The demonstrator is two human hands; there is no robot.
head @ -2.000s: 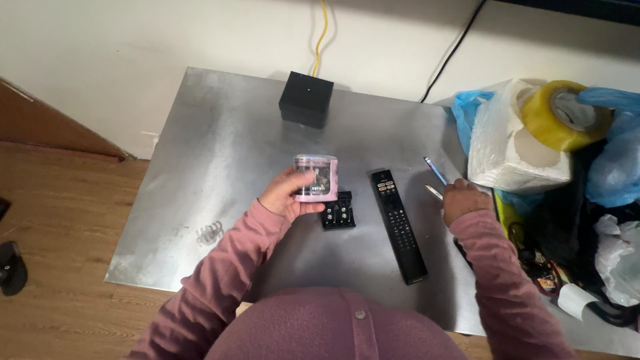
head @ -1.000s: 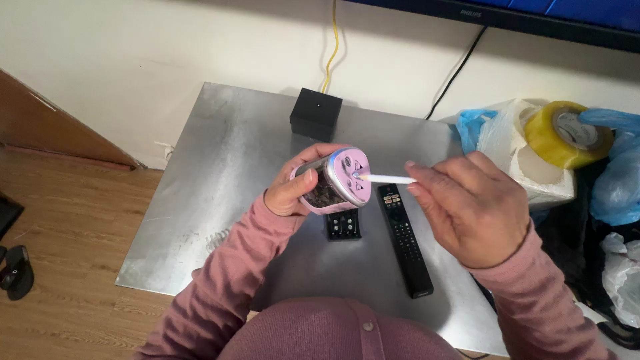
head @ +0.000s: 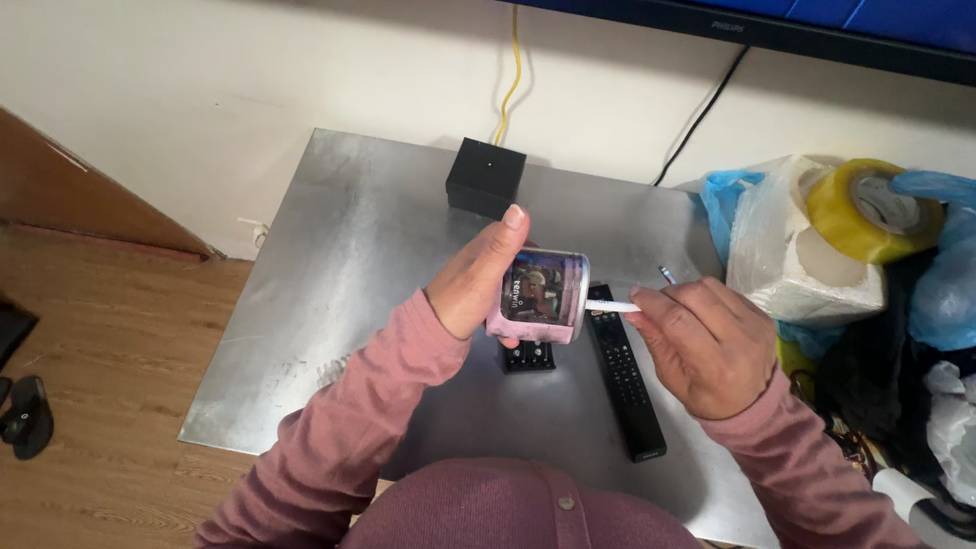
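Observation:
My left hand (head: 479, 278) is wrapped around a pink pencil sharpener (head: 537, 293) with a dark see-through window, lying on its side in the air above the metal table (head: 381, 229). My right hand (head: 705, 339) pinches a white pencil (head: 610, 306), whose far end meets the sharpener's right face; its tip is hidden. Just beyond my right fingers shows the end of another pencil (head: 666, 274). Below the sharpener lies a black battery holder or charger (head: 530, 358), partly covered. A black remote control (head: 633, 389) rests between it and my right hand.
A black box (head: 485, 174) with a yellow cable stands at the table's back. On the right are wrapped paper rolls (head: 793, 252), a yellow tape roll (head: 877, 210) and plastic bags (head: 949, 297). A television (head: 762, 30) overhangs the back right. A clear coil (head: 333, 371) lies left.
My right hand has come from the table's right side to the sharpener, bringing the white pencil. My left hand has turned the sharpener so its face points right.

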